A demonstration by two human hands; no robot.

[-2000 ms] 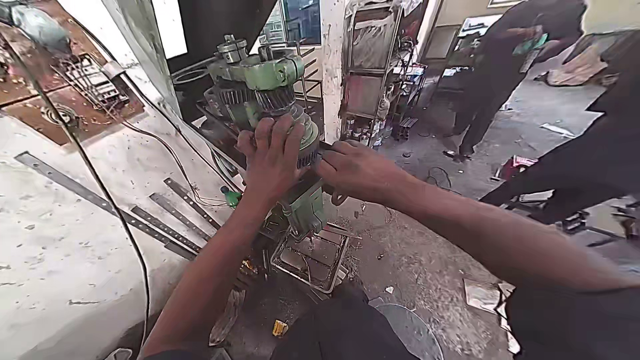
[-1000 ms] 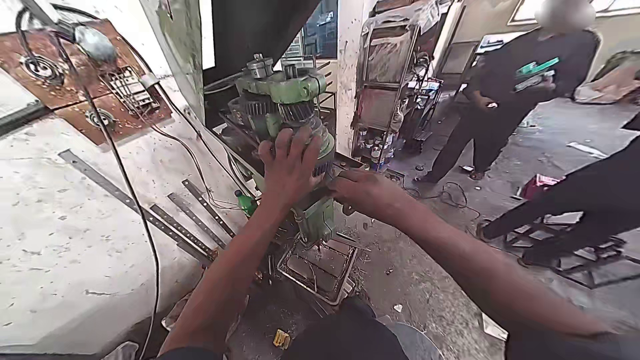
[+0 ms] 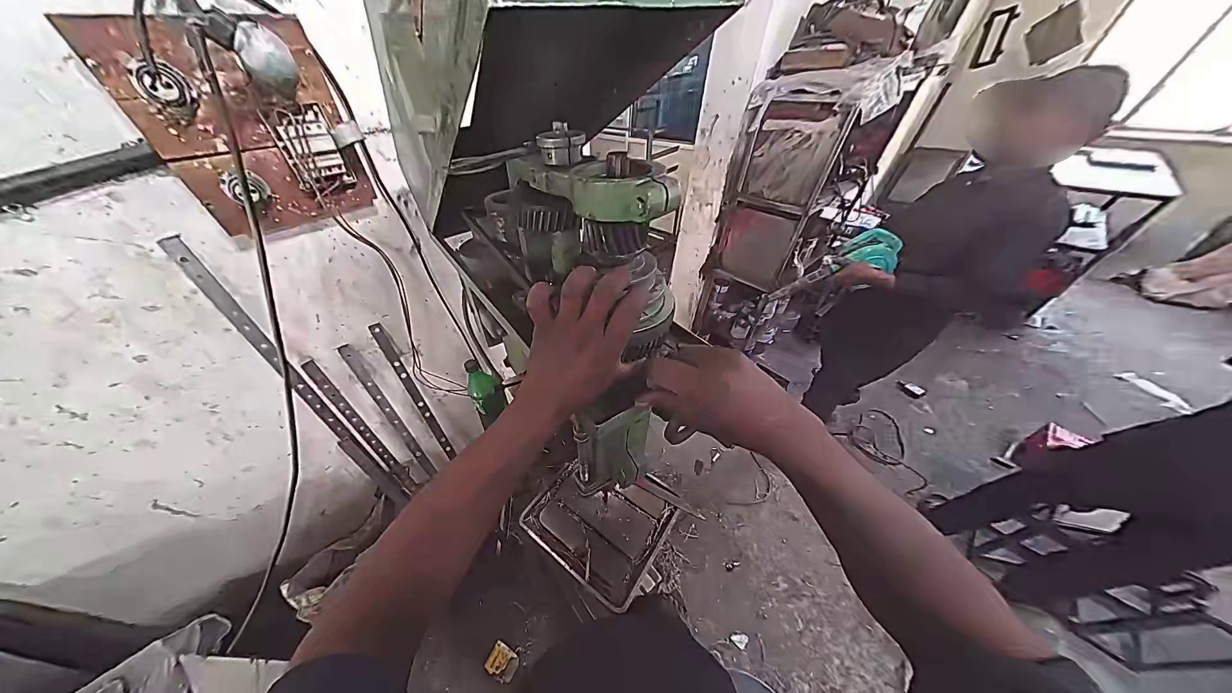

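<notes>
In the middle of the head view stands a green machine head (image 3: 616, 197) with exposed metal gears (image 3: 614, 238). My left hand (image 3: 582, 342) lies over the round gear stack (image 3: 654, 318), fingers spread and bent around its near left side. Against the lower right of the same stack, my right hand (image 3: 707, 390) has its fingers curled; whether it grips a part there is hidden. A green lower housing (image 3: 613, 448) shows below both hands.
A metal frame (image 3: 602, 602) lies on the floor below the machine. Perforated metal strips (image 3: 260, 342) lean on the left wall beside a green bottle (image 3: 484, 393). A cluttered rack (image 3: 770, 212) stands behind. At right, one person (image 3: 982, 231) holds a green item; another's dark-clothed leg (image 3: 1107, 481) shows.
The person at the right has turned and moved closer to the rack with the green item. My two hands have stayed at the gear stack. The view has shifted somewhat.
</notes>
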